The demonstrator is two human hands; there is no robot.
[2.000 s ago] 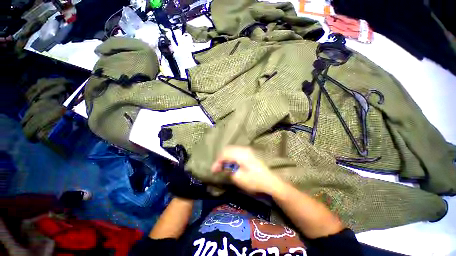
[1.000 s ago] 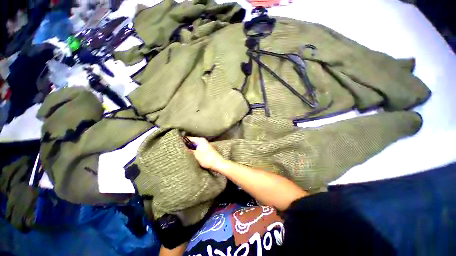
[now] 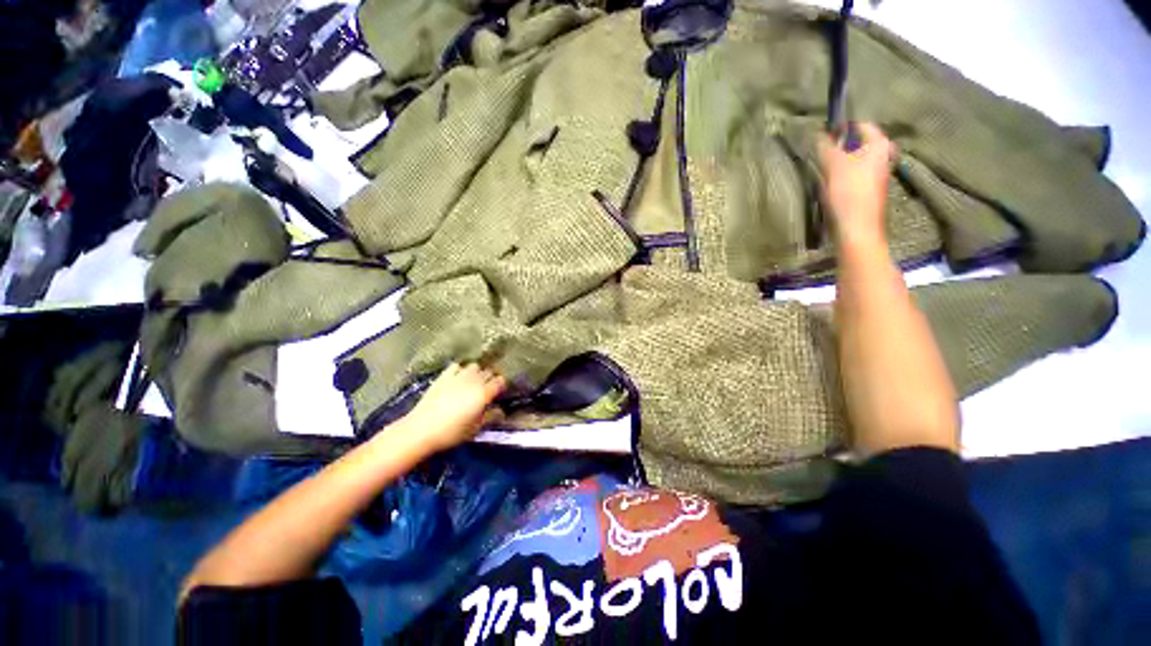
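Note:
An olive-green textured jacket with black edges (image 3: 732, 366) lies nearest me across the table's front. My left hand (image 3: 461, 401) has its fingers closed on this jacket's cloth, left of its black-trimmed opening, which shows dark inside. My right hand (image 3: 858, 177) is raised over a second olive jacket (image 3: 757, 152) behind it and grips a black clothes hanger (image 3: 839, 76). The hanger is seen nearly edge-on and reaches the top of the picture. Whether the right hand also holds a small tool cannot be told.
More olive jackets lie at the back and on the left (image 3: 215, 240). Clear plastic and black hangers (image 3: 271, 63) are heaped at the upper left. The white tabletop (image 3: 1060, 416) shows at the right. Blue plastic (image 3: 391, 517) hangs below the table's front edge.
My right hand has moved right and away from me, and the hanger that lay on the rear jacket is now in it. My left hand has come into view on the near jacket, which is more opened out.

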